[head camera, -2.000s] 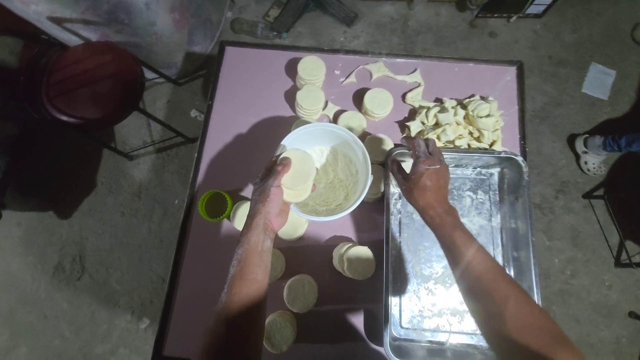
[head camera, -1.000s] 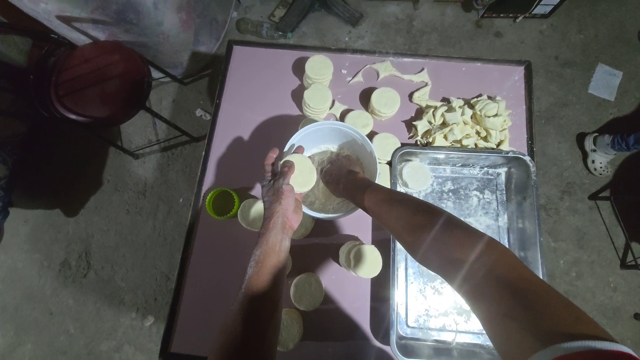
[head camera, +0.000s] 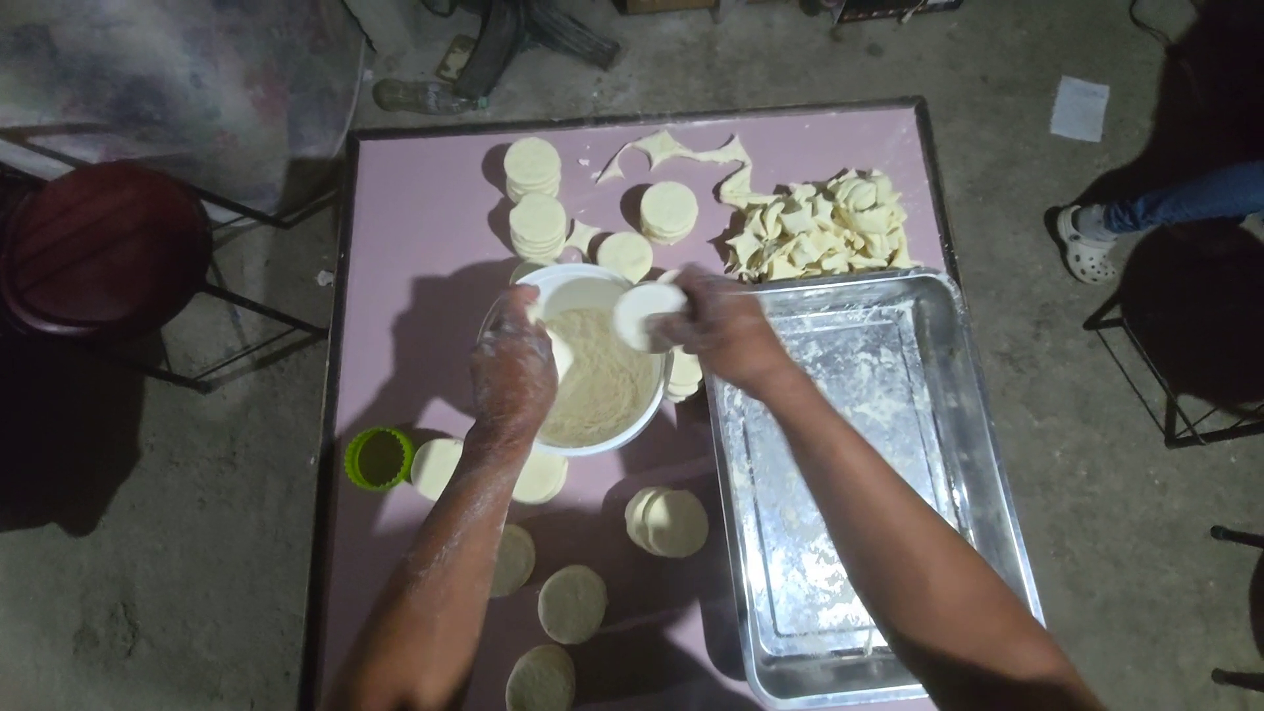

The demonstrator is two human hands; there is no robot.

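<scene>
My left hand [head camera: 515,370] is over the left side of a white plastic bowl [head camera: 660,400] of flour [head camera: 597,380], its fingers around pale dough rounds [head camera: 560,354] that it mostly hides. My right hand [head camera: 706,326], blurred, grips one whitish dough round [head camera: 644,316] above the bowl's right rim. Its wrist crosses the upper left corner of a floured metal tray [head camera: 726,474]. Stacks of dough rounds [head camera: 669,210] stand beyond the bowl. Nearer me lie an overlapping pile of rounds [head camera: 671,521] and several more rounds [head camera: 573,604]. A green ring cutter [head camera: 378,459] sits left of the bowl.
Dough scraps [head camera: 825,227] are heaped behind the tray, with a thin cut strip [head camera: 681,150] beside them on the pink tabletop [head camera: 415,207]. A dark red stool [head camera: 104,247] stands at the left. At the right are another person's foot in a clog [head camera: 1086,245] and a dark stool [head camera: 1195,306].
My right hand has come up out of the bowl and now holds a round at its right rim. My left hand still holds rounds, now turned more toward the bowl.
</scene>
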